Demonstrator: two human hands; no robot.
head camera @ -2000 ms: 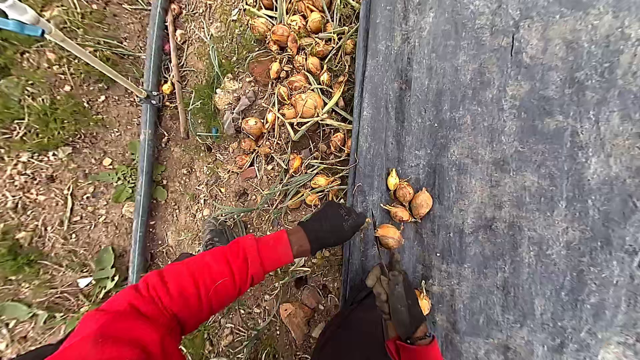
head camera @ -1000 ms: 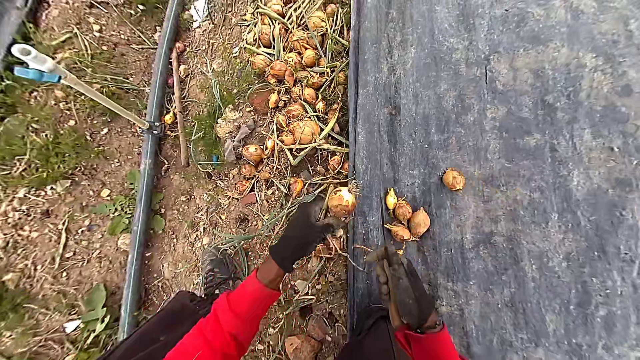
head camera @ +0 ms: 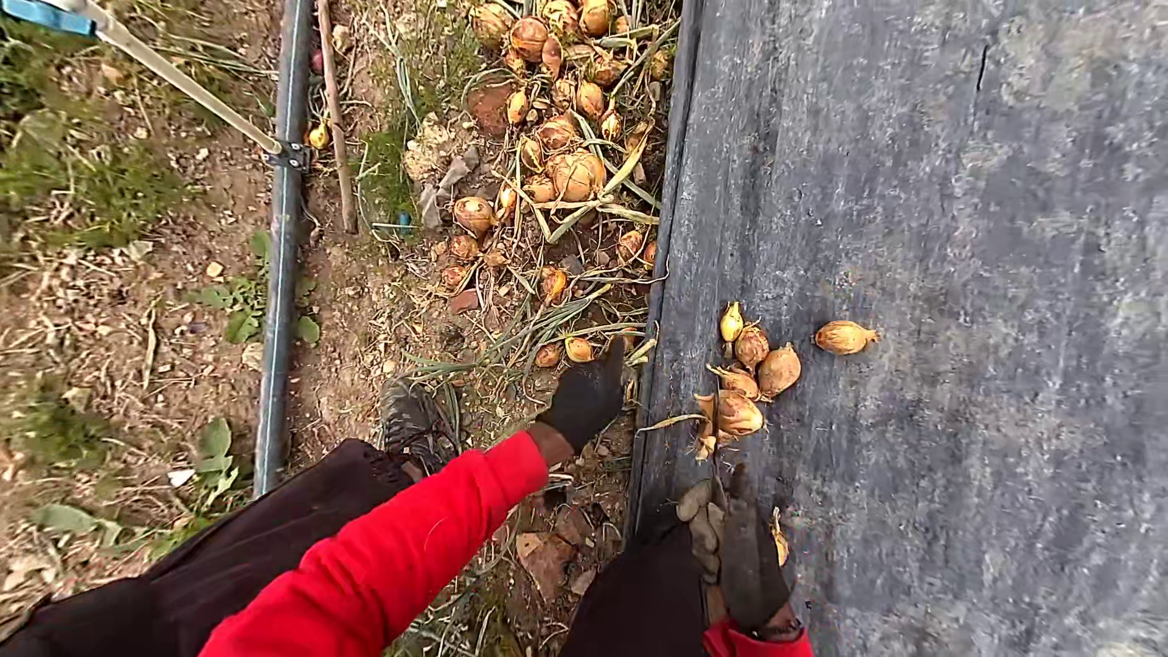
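My left hand (head camera: 589, 394), in a black glove, is over the soil beside a small yellow onion (head camera: 578, 349) and dry stalks; its fingertips are partly hidden. On the dark ground sheet, my right hand (head camera: 741, 547), in a worn dark glove, grips what looks like a knife with a thin dark blade (head camera: 717, 456). That blade reaches up to the neck of a brown onion (head camera: 739, 414). Just above lie several smaller onions (head camera: 778, 371) in a cluster, and one onion (head camera: 844, 338) rests apart to their right. A loose papery skin (head camera: 780, 538) is next to my right hand.
A heap of onions (head camera: 577, 175) with dry tops lies on soil left of the ground sheet (head camera: 985, 274). A grey pipe (head camera: 281, 347) runs along the left, with a pale pole (head camera: 192, 89) meeting it and a stick (head camera: 336, 119) beside it. Stones (head camera: 545, 558) lie near my legs.
A second ago my left hand held a large onion above the soil; now a large onion lies at the blade on the sheet. The separate onion on the right was there a second ago.
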